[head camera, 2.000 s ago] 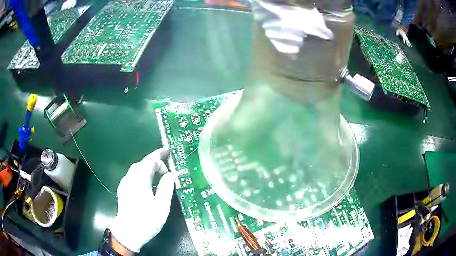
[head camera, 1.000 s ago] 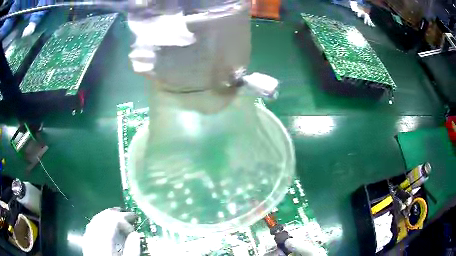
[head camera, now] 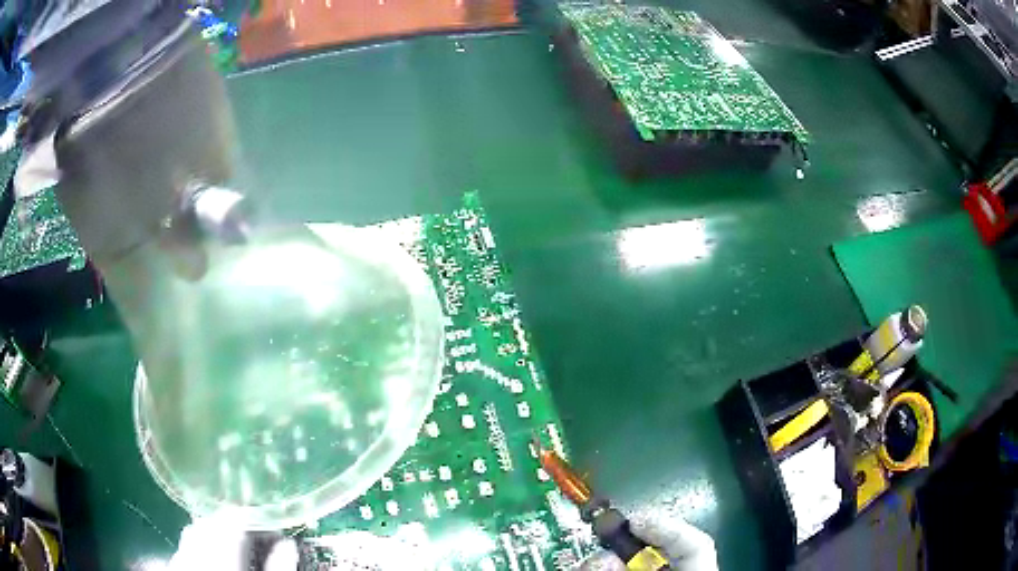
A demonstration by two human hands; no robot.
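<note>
The green circuit board (head camera: 474, 429) lies flat, its left part covered by the clear funnel hood (head camera: 430, 418). My right hand (head camera: 679, 544), in a white glove and cut off by the bottom edge, is shut on the soldering iron (head camera: 567, 480). The iron's orange front points up-left, its tip over the board's right edge; contact cannot be told. My left hand (head camera: 218, 547), gloved, blurred and mostly cut off, is at the board's lower left, below the hood rim. Thin solder wire (head camera: 145, 515) runs toward it and appears held; the fingertips are unclear.
A black tray (head camera: 770, 418) at right holds a pale bottle, yellow ring and tools. Another tray's edge shows at lower left. A second board (head camera: 692, 78) sits raised at the back. An orange carrier (head camera: 368, 25) is at the far side. The hood's duct (head camera: 145, 134) stands left.
The view has swung right, so hood and board appear further left. My right hand has come into view with the iron, now at the board's right edge. My left hand appears lower and more cut off.
</note>
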